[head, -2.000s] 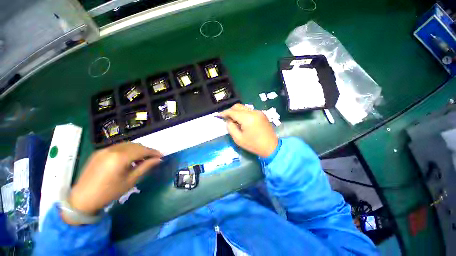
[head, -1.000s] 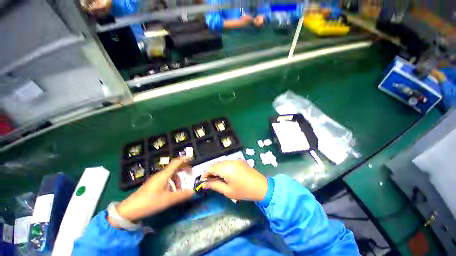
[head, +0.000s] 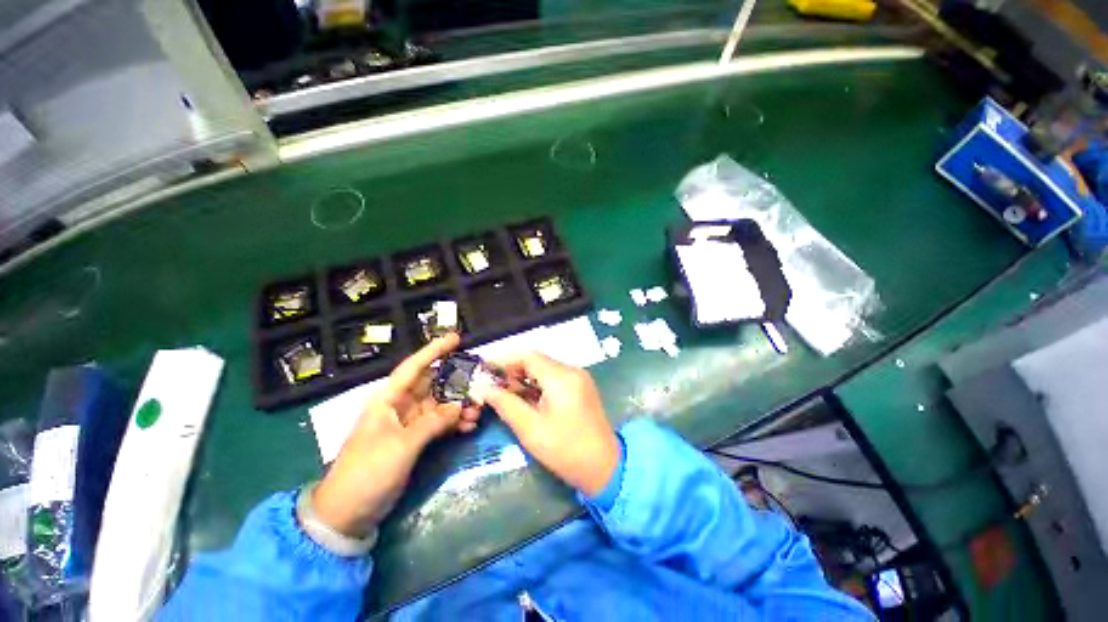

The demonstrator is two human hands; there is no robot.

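Note:
A small dark electronic module (head: 457, 379) with pale patches is held between both hands over the bench front. My left hand (head: 386, 437) grips its left side, with a pale band on the wrist. My right hand (head: 557, 417) has its fingertips on the right side, at a small whitish patch. The black component tray (head: 486, 310) lies just beyond the hands; its pockets hold similar modules, and one front-row pocket is empty. A white paper strip (head: 561, 345) lies along its front edge, partly hidden by the hands. A shiny blue-white sheet (head: 484, 467) lies under the hands.
Small white scraps (head: 656, 337) lie right of the tray. A black box (head: 768, 273) with white paper pieces sits beside a clear plastic bag (head: 826, 287). A long white packet (head: 156, 468) and a blue packet (head: 75, 450) are at left. A blue box (head: 1008, 176) is at back right.
The module lay on the bench two seconds ago and is now lifted between both hands. Since one second ago the hands have turned it, so its pale-patched face shows. The camera view has shifted.

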